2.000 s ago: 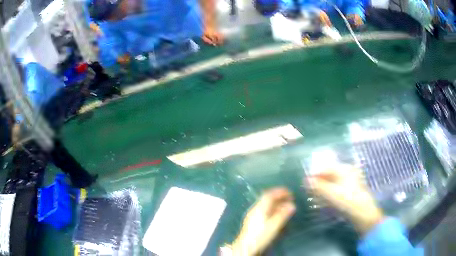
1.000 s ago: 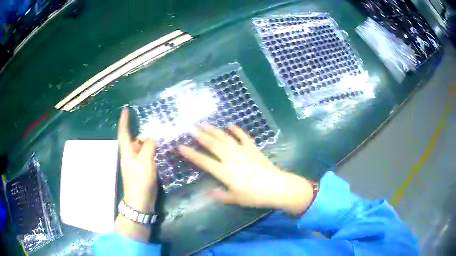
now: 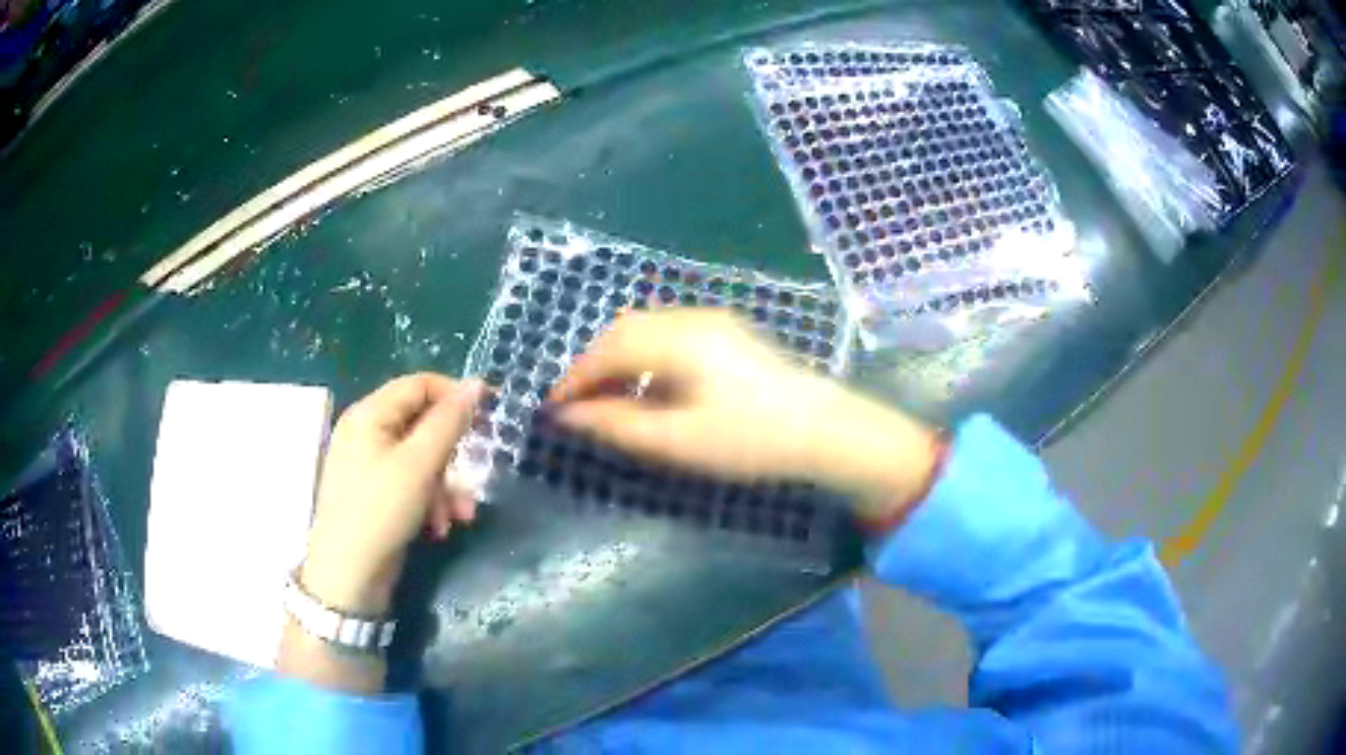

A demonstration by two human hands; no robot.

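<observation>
A clear sheet with rows of small dark round parts (image 3: 554,310) lies in front of me on the green bench. My left hand (image 3: 402,450) pinches its left edge between thumb and fingers. My right hand (image 3: 709,398) is over the middle of the sheet, slightly blurred, with thumb and fingertips close together. Whether it holds a small part cannot be told. A white flat block (image 3: 236,516) lies to the left of my left hand, and no hand touches it.
Stacked dot sheets (image 3: 923,177) lie at the upper right. Whitish film (image 3: 1129,155) and glossy black bagged parts (image 3: 1181,89) are beyond them. Two pale strips (image 3: 354,177) lie at the upper left. A dark sheet in clear film (image 3: 67,568) is at the left edge.
The dot sheet has turned and lies slightly further right. My left hand has gone from lying flat beside it to pinching its edge. My right hand's spread fingers have drawn together.
</observation>
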